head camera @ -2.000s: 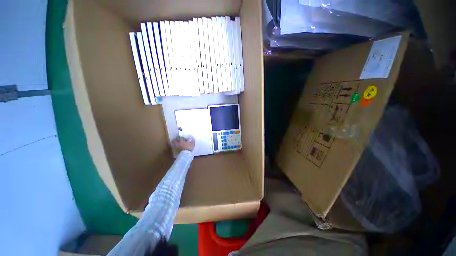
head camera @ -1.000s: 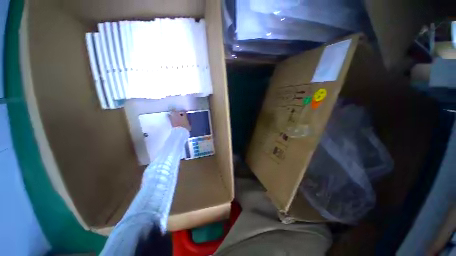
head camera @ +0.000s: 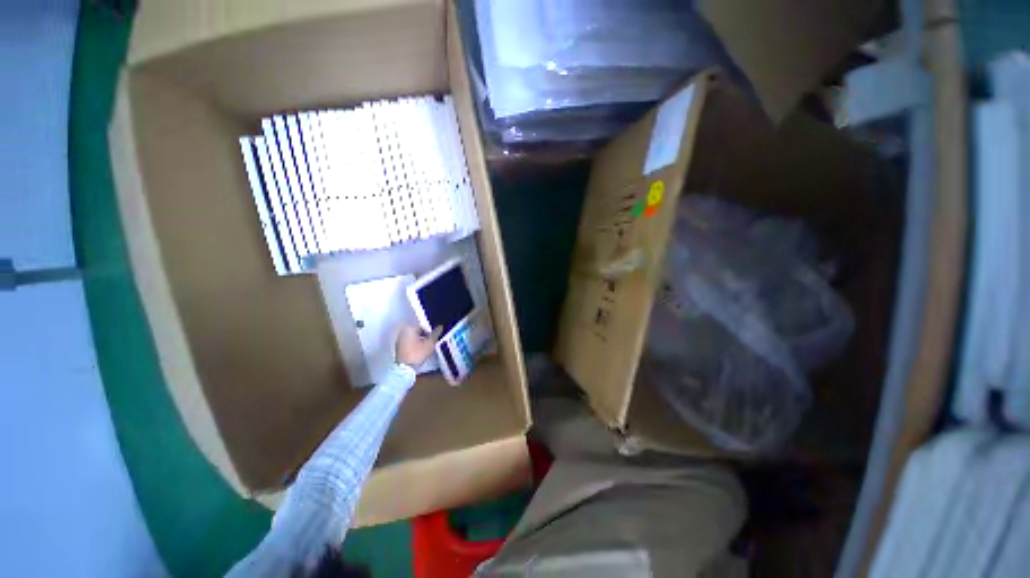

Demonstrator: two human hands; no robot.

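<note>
My left hand (head camera: pixel 415 346) reaches down into the open carton and grips the left edge of a white screen-and-keypad unit (head camera: pixel 445 299). The unit is tilted, with its dark screen and bluish keys facing up. A flat white panel (head camera: pixel 378 314) lies beside it on the left, partly behind my hand. White slabs (head camera: pixel 361 181) stand on edge in a tight row at the carton's far end. My right hand is not in view.
The tall carton walls (head camera: pixel 192 271) surround my hand. A second carton (head camera: pixel 621 260) with clear plastic bags (head camera: pixel 745 316) stands to the right. Shiny wrapped packs (head camera: pixel 576 68) lie behind it. A red stool (head camera: pixel 446 548) is near my lap. White panels (head camera: pixel 994 260) are at far right.
My hand has moved from the flat panel to the screen-and-keypad unit and taken hold of it. The unit has turned from lying square to tilted. The camera view has shifted.
</note>
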